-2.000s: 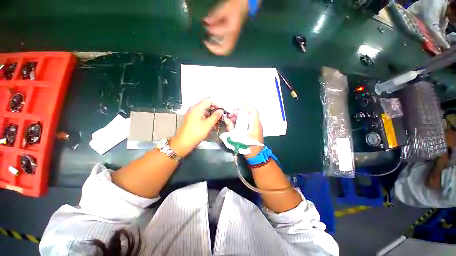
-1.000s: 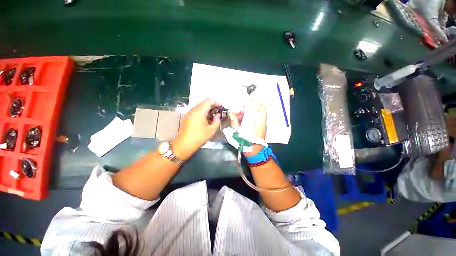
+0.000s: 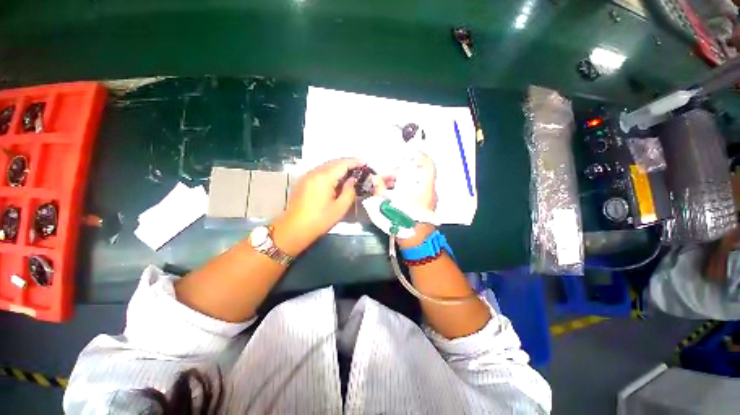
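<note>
My left hand (image 3: 320, 198) holds a dark round module (image 3: 362, 178) between its fingers, over the lower part of a white paper sheet (image 3: 345, 121). My right hand (image 3: 415, 185) is closed around a white-wrapped dispensing syringe with a green cap (image 3: 396, 218). The syringe's front end is close to the module; its tip and any contact cannot be made out. A clear hose (image 3: 406, 280) runs from the cap over my right wrist. A second dark module (image 3: 411, 132) lies on the paper beyond my hands.
A red compartment tray (image 3: 79, 154) with several modules stands at left. Grey-beige pads (image 3: 229, 193) and folded white paper (image 3: 172, 215) lie nearby. A blue pen (image 3: 463, 158) lies on the sheet. At right are a plastic-wrapped strip (image 3: 555, 182) and black controller (image 3: 602, 166). Modules (image 3: 463, 40) lie across the far side.
Another person's hand at the far side has gone, and a second module now lies on the paper. The paper has shifted right. Both my hands still hold the same things.
</note>
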